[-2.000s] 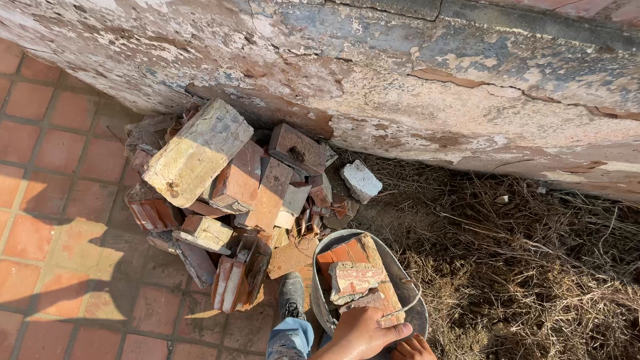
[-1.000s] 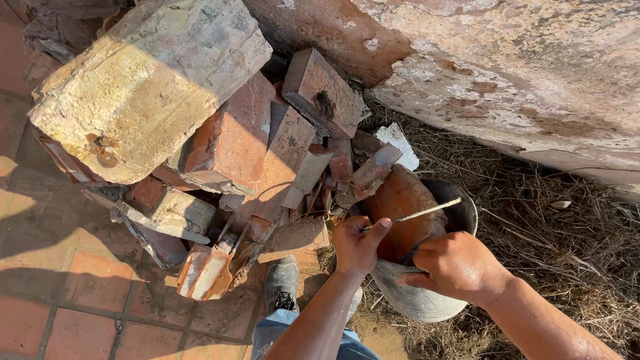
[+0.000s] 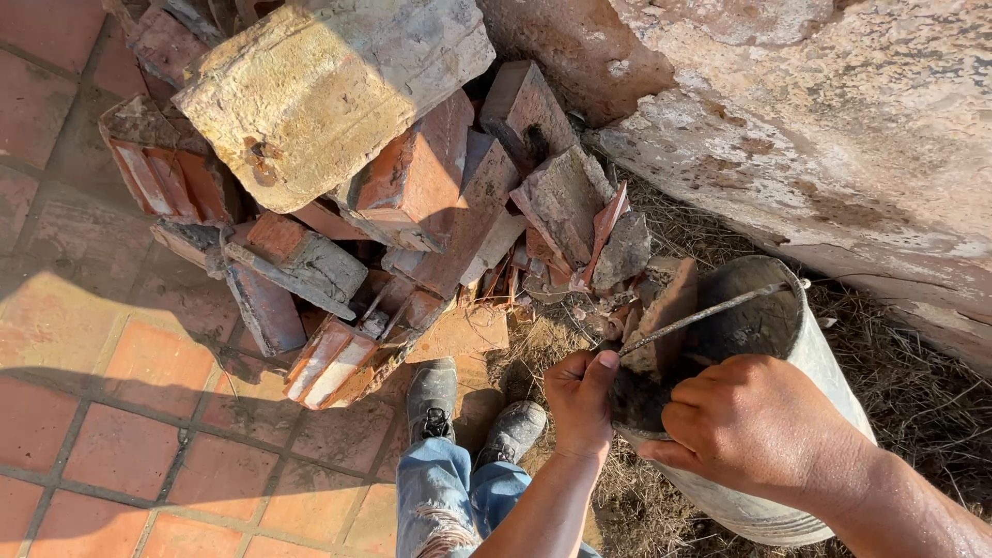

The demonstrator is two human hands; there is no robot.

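Observation:
A grey bucket (image 3: 837, 387) lies tipped toward the rubble, its mouth facing left. My left hand (image 3: 581, 399) is closed on the bucket's handle (image 3: 697, 314), which runs from the far rim. My right hand (image 3: 752, 426) grips the near rim of the bucket. A flat brick piece (image 3: 668, 314) stands tilted at the mouth; whether it still touches the inside is unclear. Beside it, broken bricks (image 3: 562, 205) and shards form the right edge of the pile. The bucket's lower inside is partly hidden by my right hand.
A large yellowish masonry block (image 3: 333, 93) rests on top of the brick pile. Terracotta floor tiles (image 3: 116, 453) extend at left. A peeling wall (image 3: 821, 139) rises at the back right, with dry grass (image 3: 914, 403) along its foot. My shoes (image 3: 432, 395) stand close below the pile.
The bucket has gone from upright with brick pieces inside to tipped over toward the pile. Broken pieces now lie at its mouth. The view has moved closer.

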